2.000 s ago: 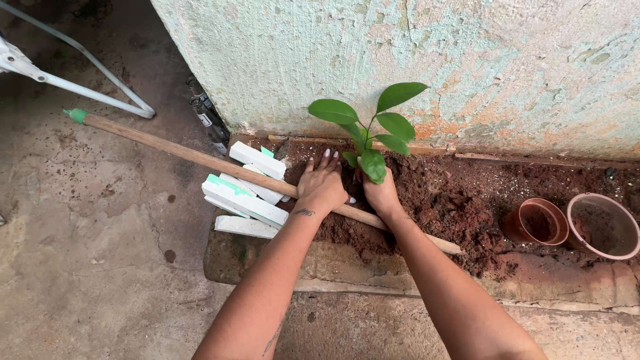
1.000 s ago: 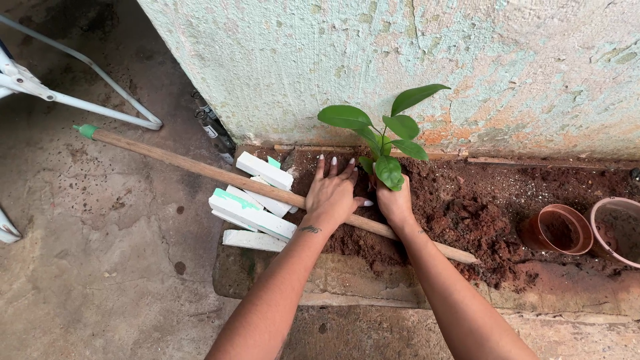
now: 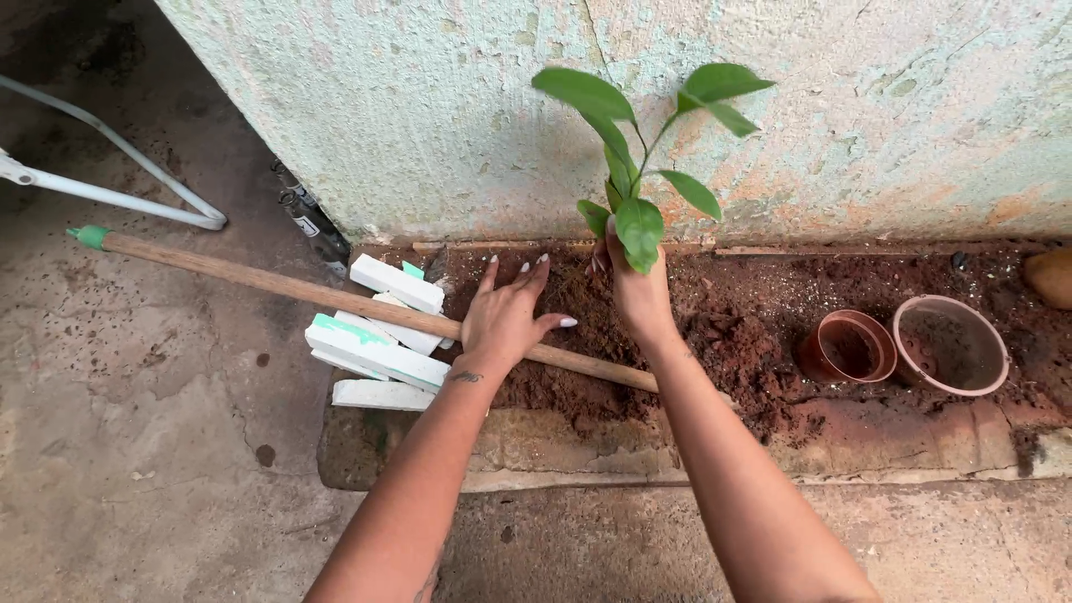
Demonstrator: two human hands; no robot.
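Observation:
My right hand is closed around the base of a leafy green seedling, whose leaves rise in front of the wall; its roots are hidden. To the left, my left hand lies palm down with fingers spread on the reddish soil of the bed. A wooden pole with a green plastic tip slants across the bed, passing by my left wrist and toward my right forearm.
White blocks with green paint are piled at the bed's left end. An orange-brown plastic pot and a wider pale pot stand on the soil at right. Behind is a peeling wall; dark bottles and a white metal frame are at left.
The seedling, held in my right hand, has moved up toward the wall and its leaves have shifted. My left hand stays spread on the soil.

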